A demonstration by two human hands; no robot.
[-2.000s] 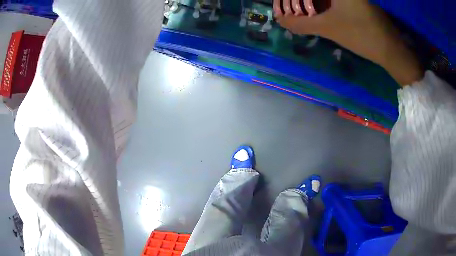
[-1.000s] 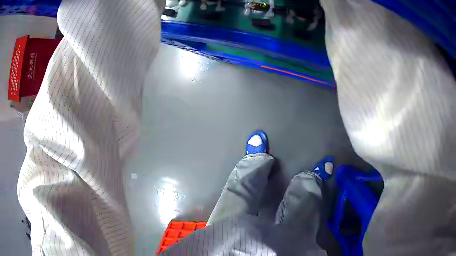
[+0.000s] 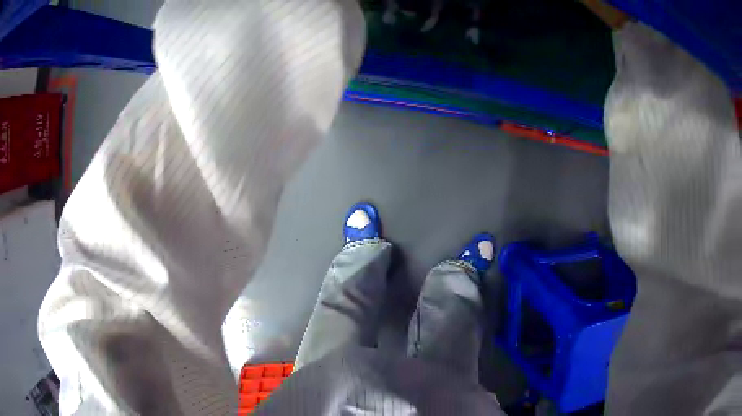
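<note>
The rack shelf's blue front edge [image 3: 472, 80] crosses the top, with a dark green mat [image 3: 537, 36] behind it. A few pale clips [image 3: 431, 15] show blurred on the mat at the top edge. My left sleeve reaches up over the left side, and my left hand is not visible. My right sleeve rises at the right. Only a sliver of skin, likely the wrist, shows at its cuff by the top edge; my right hand itself is out of the picture. What either hand holds is hidden.
A blue stool [image 3: 569, 317] stands at the lower right, beside my legs and blue slippers. An orange-red tray [image 3: 262, 385] lies on the floor at the bottom. A red box [image 3: 31, 140] is at the far left. An orange-red strip [image 3: 553, 138] shows at a lower shelf level.
My right hand was over the shelf two seconds ago and is now out of view. My left sleeve reaches farther right. The view has shifted, the shelf mat looks darker, and the stool shows more than one second ago.
</note>
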